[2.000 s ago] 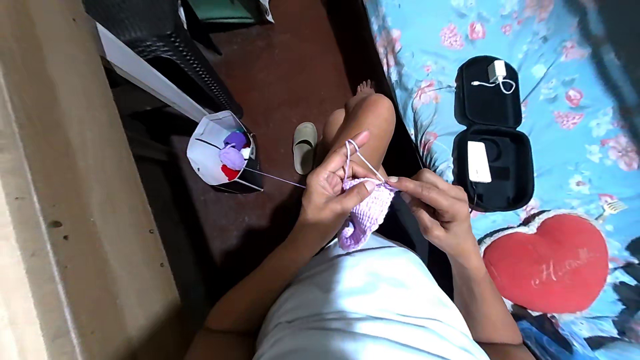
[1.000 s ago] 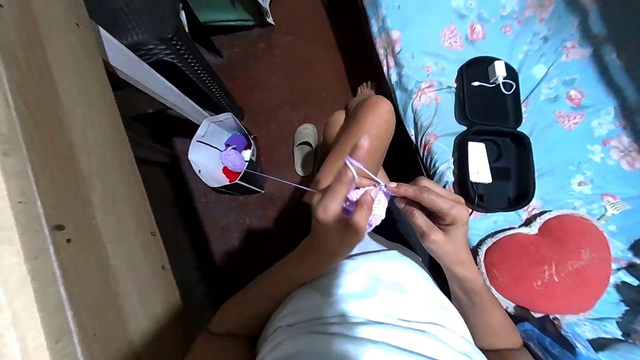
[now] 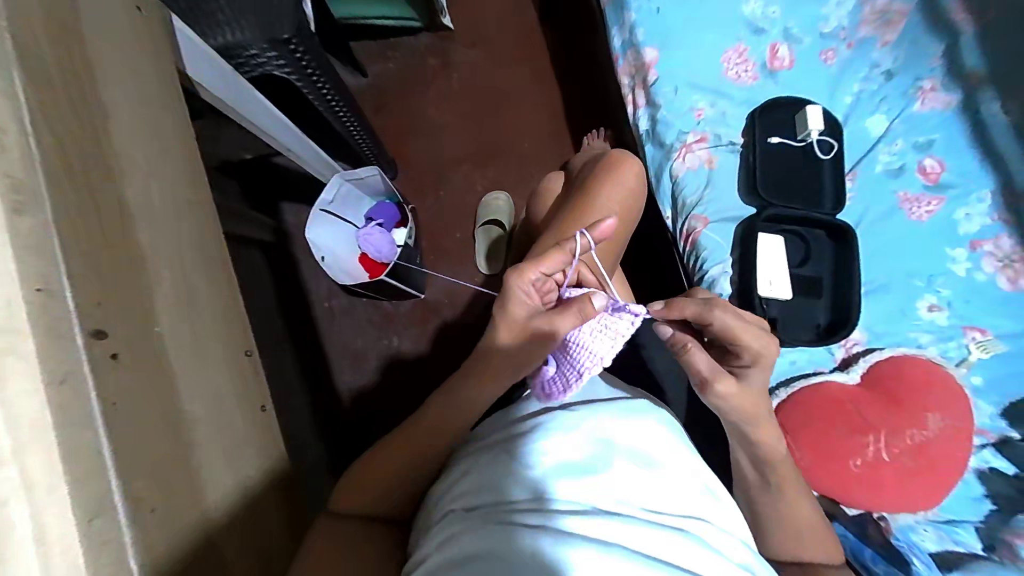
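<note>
My left hand pinches the upper edge of a lilac crocheted piece, with a loop of lilac yarn stretched over its raised index finger. My right hand has thumb and fingers closed at the right corner of the piece, on what looks like a crochet hook, mostly hidden by the fingers. The working yarn runs left from my left hand to a lilac yarn ball in a white and dark open bag. Purple yarn and red yarn lie beside that ball.
A beige slipper lies on the red floor. A black plastic chair and a wooden board are at left. On the flowered bed at right are an open black case with a charger and a red heart pillow.
My left hand has turned, so the crocheted piece, largely hidden behind it one second ago, shows more fully now. My right hand stays at the corner of the piece.
</note>
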